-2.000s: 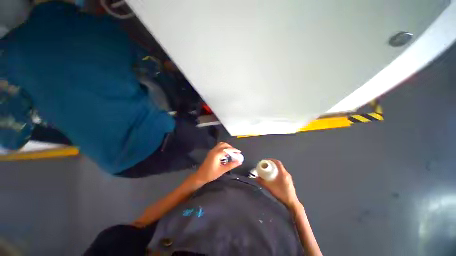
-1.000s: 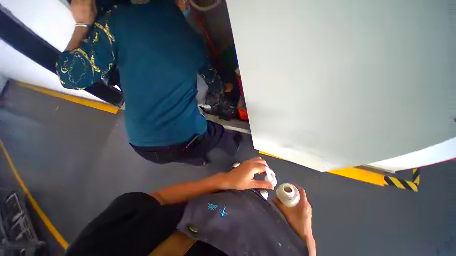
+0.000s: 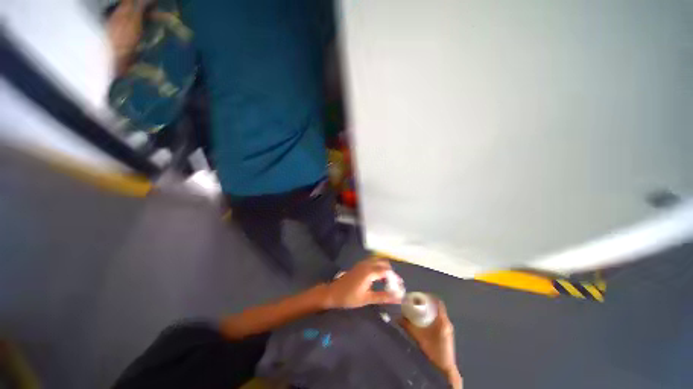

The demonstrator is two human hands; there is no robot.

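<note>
My right hand [image 3: 436, 334] is at the lower middle of the head view, closed around a whitish glue applicator bottle [image 3: 419, 309]. The bottle is upright with its open mouth showing and no cap on it. My left hand [image 3: 360, 286] is just left of the bottle and holds a small white piece, which looks like the nozzle cap [image 3: 394, 284], between the fingers. The cap and bottle are apart. The frame is blurred, and the bottle's lower part is hidden by my right hand.
A large pale cabinet door [image 3: 509, 129] fills the upper right. A person in a teal top [image 3: 266, 99] stands bent at the cabinet opening, back towards me. Red and yellow items show beside the door edge. Yellow-black tape [image 3: 579, 290] marks the base.
The person has risen somewhat from a lower crouch. The view has shifted. My hands still hold the bottle and the white piece apart.
</note>
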